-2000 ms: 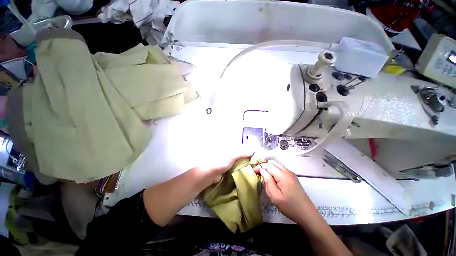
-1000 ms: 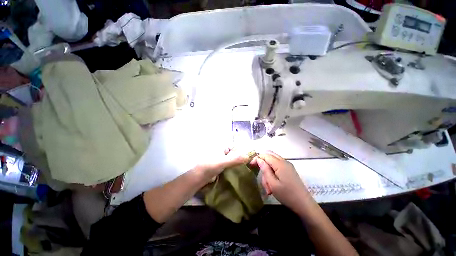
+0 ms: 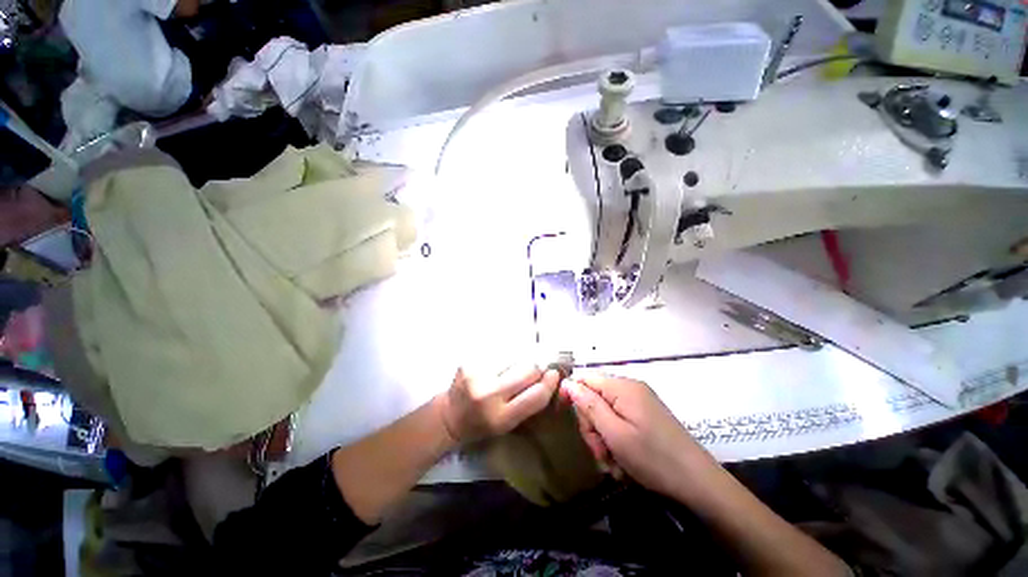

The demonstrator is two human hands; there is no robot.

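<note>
An olive-green piece (image 3: pixel 546 453) hangs over the table's front edge, its upper end pinched between both hands. My left hand (image 3: pixel 496 401) grips it from the left, fingers curled. My right hand (image 3: pixel 631 431) pinches the same end from the right, its fingertips close to the left ones. The held end is small and partly hidden by the fingers. It is in front of the needle plate (image 3: pixel 556 295), apart from the needle area of the white sewing machine (image 3: pixel 778 169). Glare washes out the table around the needle.
Large pale green pieces (image 3: pixel 203 316) lie heaped at table left. Metal snips (image 3: pixel 769 325) and a long white strip (image 3: pixel 829 327) lie under the machine arm, near a red stick (image 3: pixel 835 262). A cream control panel (image 3: pixel 956 36) is at top right. Grey-brown cloth (image 3: pixel 969 507) is at lower right.
My left hand has turned, its fingers now curled at the cloth's upper end. The olive-green piece hangs lower and is more covered by the hands. The camera view has shifted.
</note>
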